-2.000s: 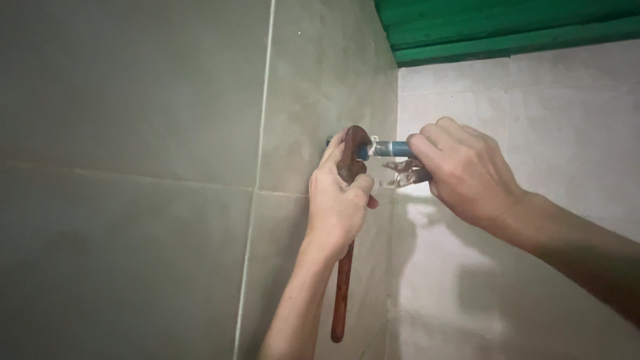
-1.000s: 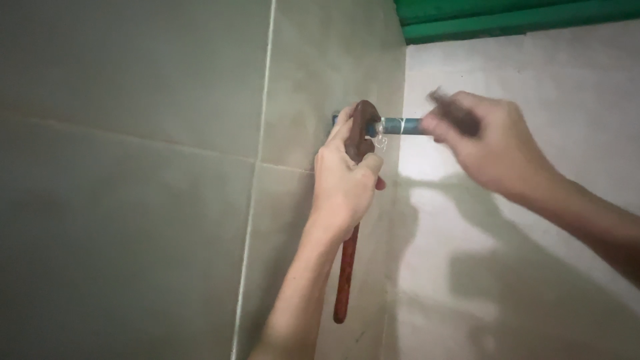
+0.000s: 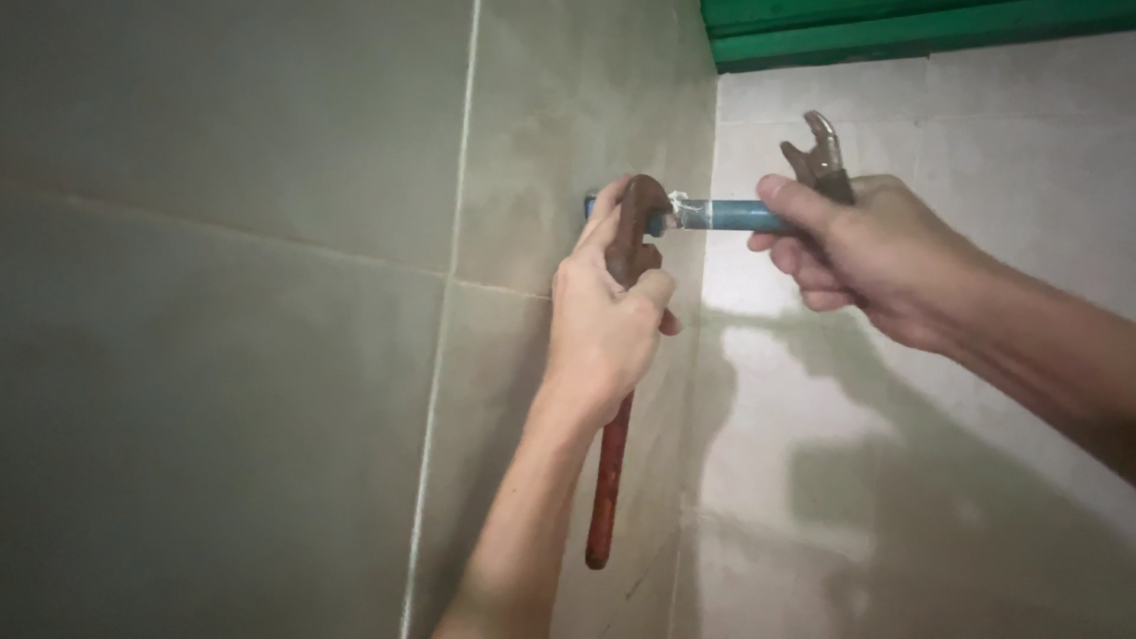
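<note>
My left hand (image 3: 608, 328) grips a rusty red pipe wrench (image 3: 606, 479) just below its hooked jaw, with the handle hanging down. The jaw sits around a blue fitting close to the tiled wall. A blue pipe (image 3: 735, 215) sticks out from there to the right, with white thread-seal material (image 3: 680, 211) at the joint. My right hand (image 3: 874, 248) is closed around the pipe's outer end and also holds a second tool (image 3: 821, 155), its metal jaws pointing up above my thumb. Its handle is mostly hidden in the palm.
Large grey wall tiles (image 3: 222, 382) with pale grout lines fill the left. A lighter tiled wall (image 3: 994, 151) meets them at a corner behind the pipe, with shadows across it. A green ledge or beam (image 3: 923, 31) runs along the top right.
Two seconds ago the right hand's tool had its jaws below the pipe; now they point up above the hand. The left hand keeps its hold on the pipe wrench.
</note>
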